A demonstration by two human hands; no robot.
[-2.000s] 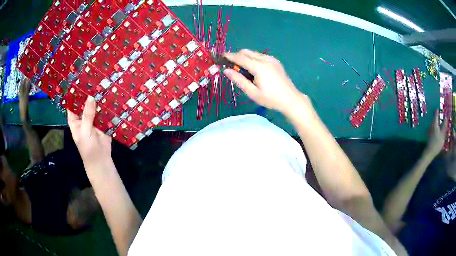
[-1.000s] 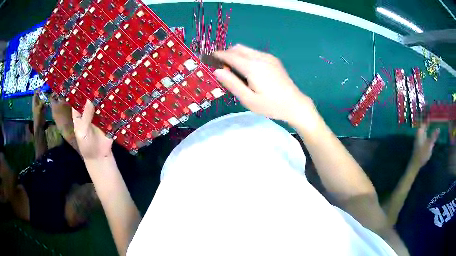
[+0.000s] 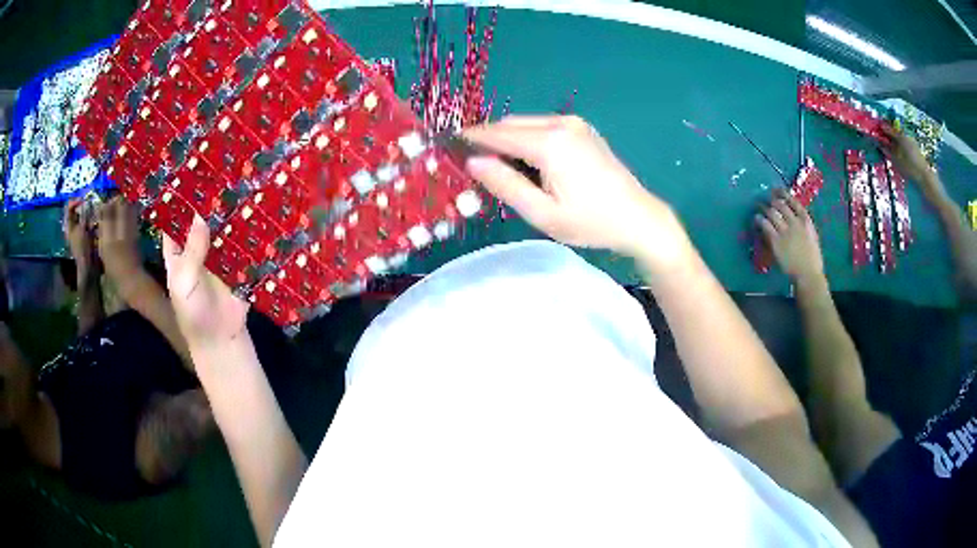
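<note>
A large red PCB panel (image 3: 257,150) with rows of small boards is held up and tilted at the upper left, its top cut off by the frame edge. My left hand (image 3: 207,284) grips its lower left edge, thumb on top. My right hand (image 3: 573,182) is at the panel's right edge, closed around dark side cutters (image 3: 520,163). The jaws are blurred at the panel's edge between two rows. Thin red edge rails (image 3: 469,70) lie on the green bench behind the panel and my right hand.
A neighbour at right has one hand (image 3: 791,238) on a board strip and the other on another strip (image 3: 841,107). More strips (image 3: 878,209) lie there. At left, another person's hands (image 3: 107,230) are near a blue bin (image 3: 19,134) of white parts.
The panel has shifted slightly right since the first frame, and my left hand with it. My right hand stays at its edge. The right neighbour's hands have moved onto strips on the bench.
</note>
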